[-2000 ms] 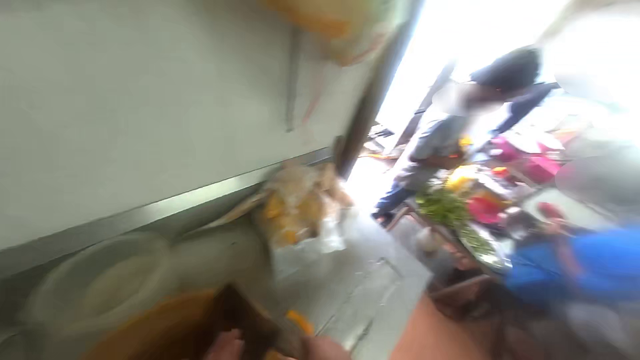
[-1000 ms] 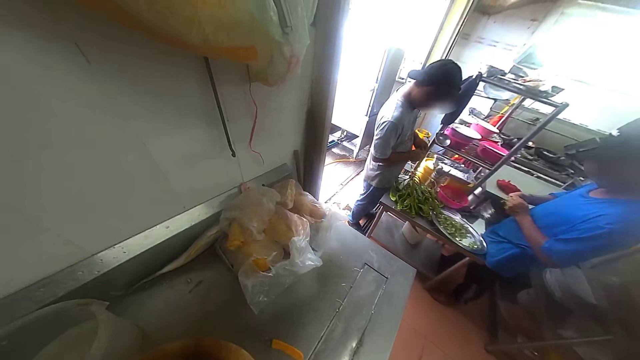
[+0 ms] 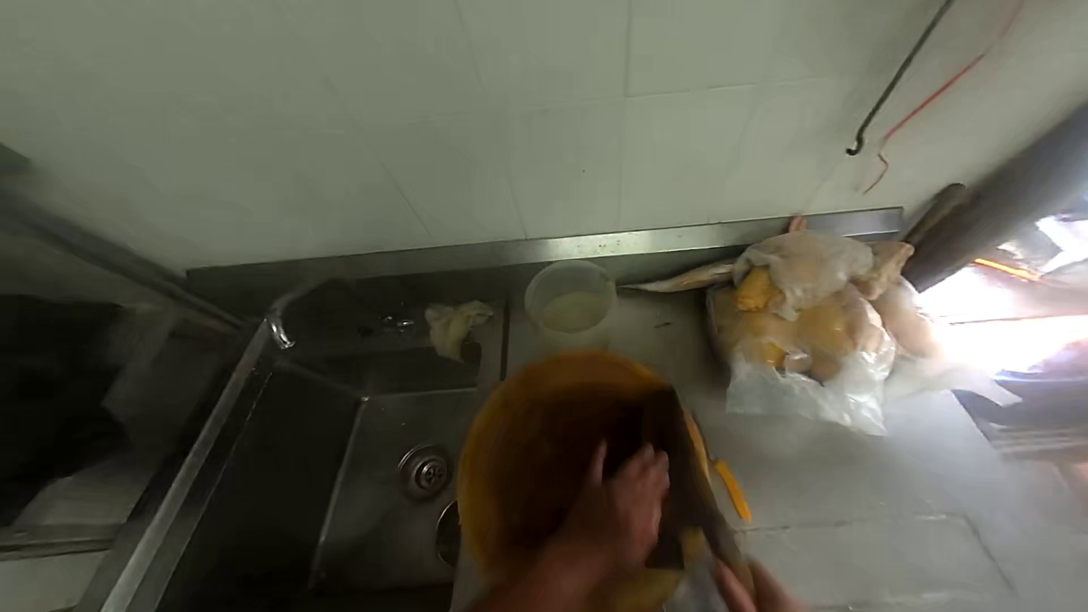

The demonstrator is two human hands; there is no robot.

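Observation:
A round wooden chopping block (image 3: 527, 450) with a yellow-brown rim stands beside the sink. My left hand (image 3: 629, 501), blurred, is over the block with its fingers apart and nothing visible in them. At the bottom edge, my right hand (image 3: 752, 586) is closed around the handle end of what looks like a cleaver (image 3: 693, 476), its broad dark blade slanting across the block's right side. Pale yellowish pieces (image 3: 650, 586), too blurred to identify, lie near the block's lower edge. An orange handle (image 3: 733, 491) shows just right of the block.
Left of the block is a steel sink (image 3: 399, 527) with a drain and a faucet (image 3: 280, 331). A pale crumpled cloth or glove (image 3: 456, 327) lies behind it. A translucent plastic tub (image 3: 569, 302) stands behind the block. Plastic bags of what look like plucked poultry (image 3: 816, 314) sit at the right.
The view has swung left, from the room with two people to the sink. Both my hands, out of view one second ago, now show at the block with the blade.

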